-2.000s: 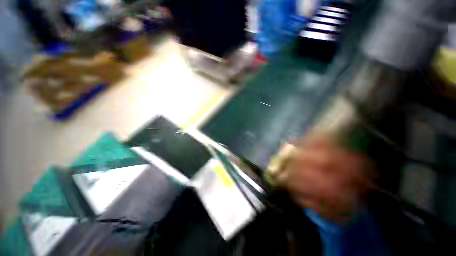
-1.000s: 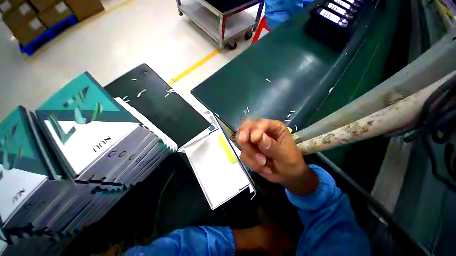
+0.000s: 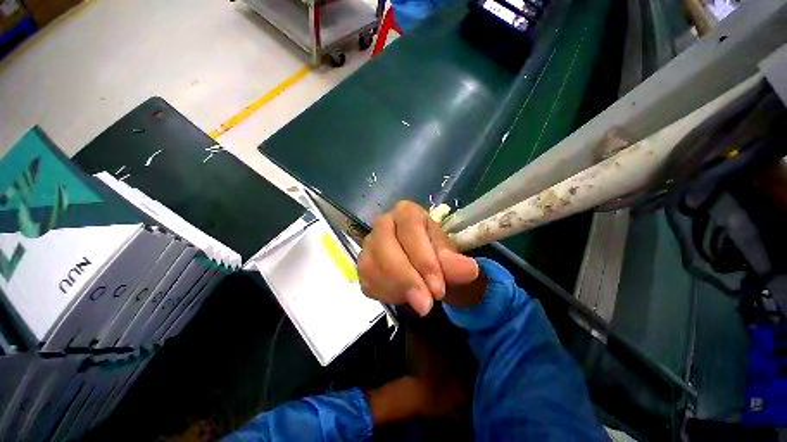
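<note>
An open carton (image 3: 319,293) with a plain white inside lies tilted in front of me. A yellow-green strip (image 3: 338,257) sits along its inner right side. My right hand (image 3: 414,259) is over the carton's right edge, fingers curled with tips pointing down; whether they pinch anything is hidden. My left hand (image 3: 436,380) is dark and mostly hidden below my right wrist; its fingers and any hold cannot be made out. Teal and white NUU cartons (image 3: 78,276) stand in leaning stacks at the left.
A spotted pale post (image 3: 569,190) runs from beside my right hand to the upper right, near cables (image 3: 690,147). Dark green bench surfaces (image 3: 190,181) carry small white slivers. A black tray (image 3: 505,30) stands farther up the line. A cart (image 3: 298,26) is beyond.
The view has shifted, so the stacks and carton appear farther left. My right hand's fingers have turned from upright to pointing down, nearer the carton's edge. The carton still lies open.
</note>
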